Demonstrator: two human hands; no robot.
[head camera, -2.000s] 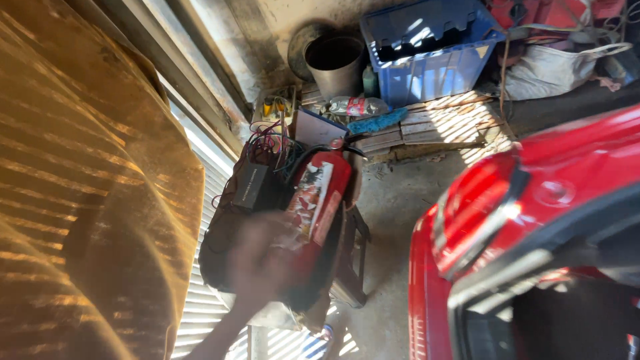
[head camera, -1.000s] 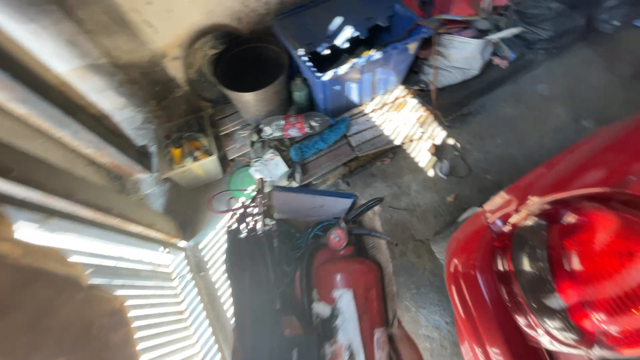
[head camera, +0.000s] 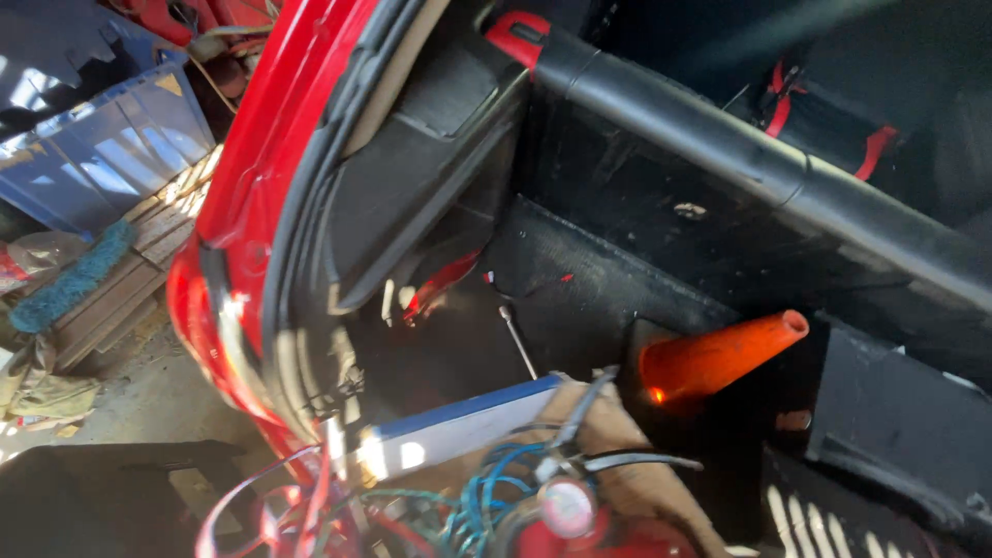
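Observation:
Neither of my hands shows in the head view. A red fire extinguisher (head camera: 604, 539) with a round gauge and black levers fills the bottom centre, cut off by the edge. Around its top lie blue-green cables (head camera: 488, 484) and pinkish-red cables (head camera: 310, 496). Behind it are a cardboard piece (head camera: 620, 434) and a flat blue-and-white box (head camera: 465, 434). These things are at the opening of a red car's trunk; what supports them is hidden. On the dark trunk floor are an orange traffic cone (head camera: 717, 356), tipped over, and a thin metal tool (head camera: 518, 341).
The red car body edge (head camera: 263, 132) with black seal rises at left. A dark cargo cover roller (head camera: 697, 124) crosses the trunk. A dark panel (head camera: 899, 418) stands at right. Outside, at far left, are a blue plastic crate (head camera: 116, 147), a teal fluffy duster (head camera: 74, 279) and wooden boards (head camera: 132, 294).
The view has swung right to the open trunk. The extinguisher, cables and blue-and-white box, beside the car before, now show at the trunk opening. The hand over the extinguisher two seconds ago is out of view.

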